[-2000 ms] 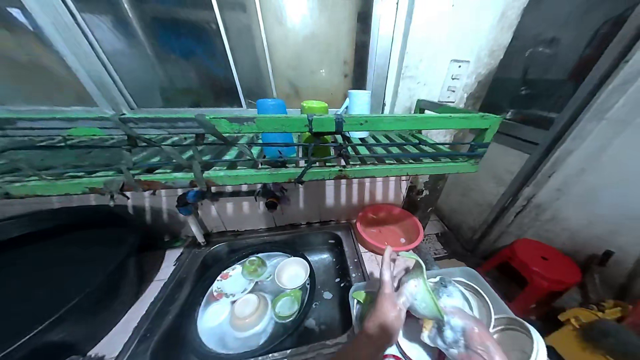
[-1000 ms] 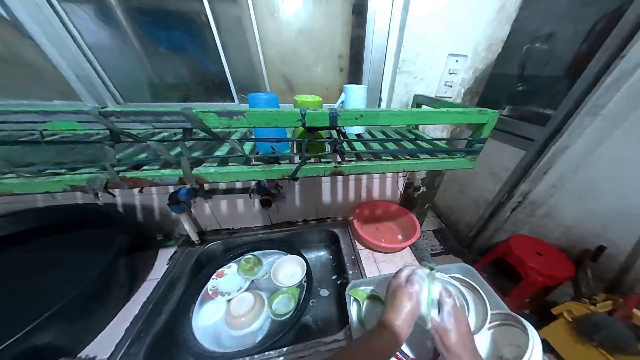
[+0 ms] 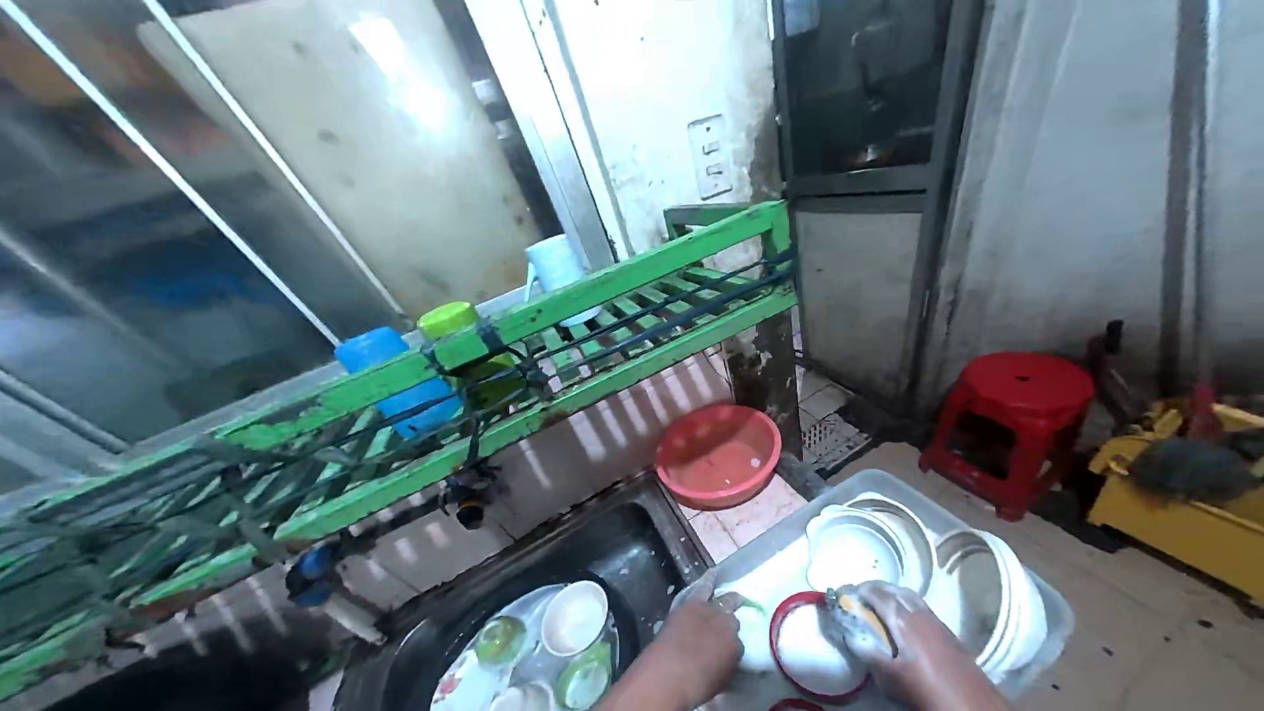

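My left hand [image 3: 696, 637] is closed, fingers down, at the left side of a translucent plastic tub [image 3: 1057, 627]; a bit of green shows at its fingertips, too unclear to name. My right hand [image 3: 904, 632] grips a soapy yellow and grey scrubbing sponge [image 3: 862, 622] over a red-rimmed white bowl [image 3: 805, 647]. White bowls [image 3: 854, 553] and stacked dishes [image 3: 1017, 602] stand in the tub behind and right of the right hand. In the sink at left, a round basin holds a white bowl [image 3: 575, 617] and green bowls [image 3: 585, 679].
A red plastic basin [image 3: 719, 456] sits beyond the tub by the black sink [image 3: 632, 553]. Above runs a green slatted rack [image 3: 632, 336] with blue, green and white cups. A red stool [image 3: 1022, 425] and a yellow container [image 3: 1175, 523] stand on the floor at right.
The view has swung right and tilted. Both hands were together around a soapy green-edged item over the tub; now they are apart, the right one with the sponge at the red-rimmed bowl.
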